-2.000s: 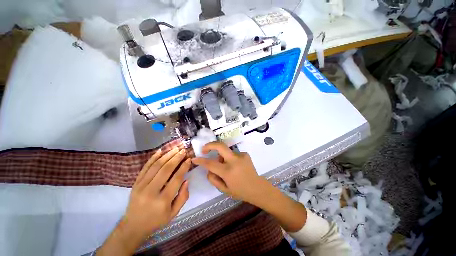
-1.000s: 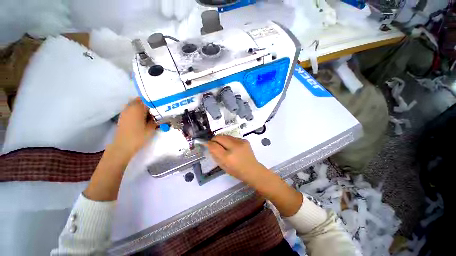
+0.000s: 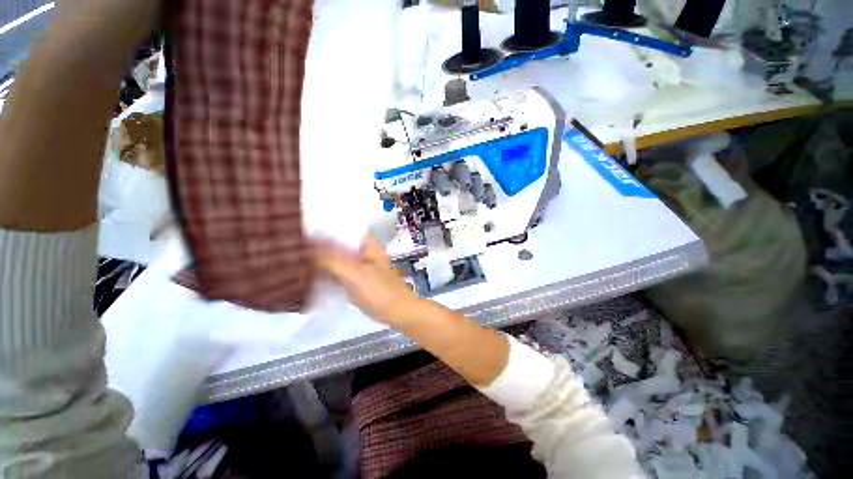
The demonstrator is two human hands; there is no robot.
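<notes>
A checked fabric piece [image 3: 243, 140], red-brown with a dark edge, is raised on the left beside white wadding [image 3: 346, 112]. My right hand [image 3: 369, 281] is at the lower end of the piece, blurred, with the fingers closed on its edge. My left hand [image 3: 108, 28] is raised at the upper left, blurred and cut off by the top edge; its fingers and grip are hidden. The overlock machine [image 3: 468, 150] stands behind, its needle area [image 3: 416, 210] showing to the right of the wadding.
Black thread cones [image 3: 531, 21] stand on a blue stand behind the machine. The white machine table [image 3: 599, 248] has a scale along its front edge. More checked fabric [image 3: 421, 421] lies below that edge. White trimmings [image 3: 673, 402] litter the floor near an olive-green sack [image 3: 748, 253].
Both hands have left the machine. The left arm has swung up and left. The checked piece and wadding are lifted from the left, and the right hand has moved left to them. The view has shifted.
</notes>
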